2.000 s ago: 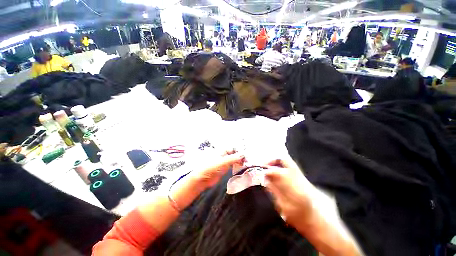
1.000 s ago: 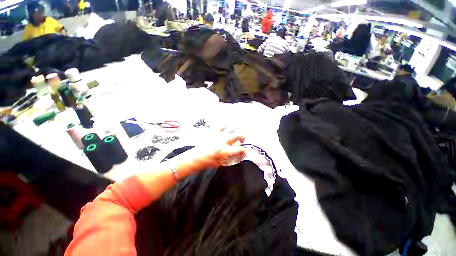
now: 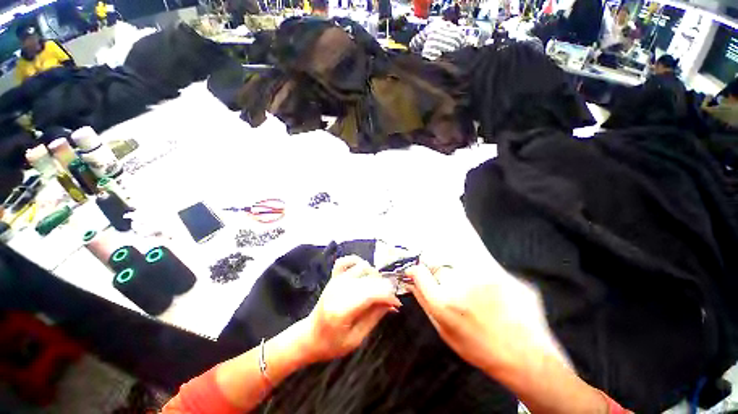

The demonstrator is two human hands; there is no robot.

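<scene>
A black garment (image 3: 364,380) lies over my lap and the table's front edge, with a smooth part spread at its left. A white piece (image 3: 390,252), perhaps a shoulder pad, shows at its upper edge with dark cloth folded against it. My left hand (image 3: 349,309) pinches the garment's edge from the left, fingers bent. My right hand (image 3: 477,315) pinches the same edge from the right, thumb and fingertips close to the left hand's. No needle or thread can be made out.
Red-handled scissors (image 3: 265,210), a phone (image 3: 200,221) and heaps of small fasteners (image 3: 231,267) lie on the white table (image 3: 202,154). Black thread cones (image 3: 154,279) stand front left. A dark coat pile (image 3: 599,242) is at right, brown-and-black garments (image 3: 380,97) behind. People work in the background.
My right hand, out of sight one second ago, is back at the edge beside my left hand. The white piece, spread in a curve before, is now mostly covered. Smooth black cloth now spreads further left.
</scene>
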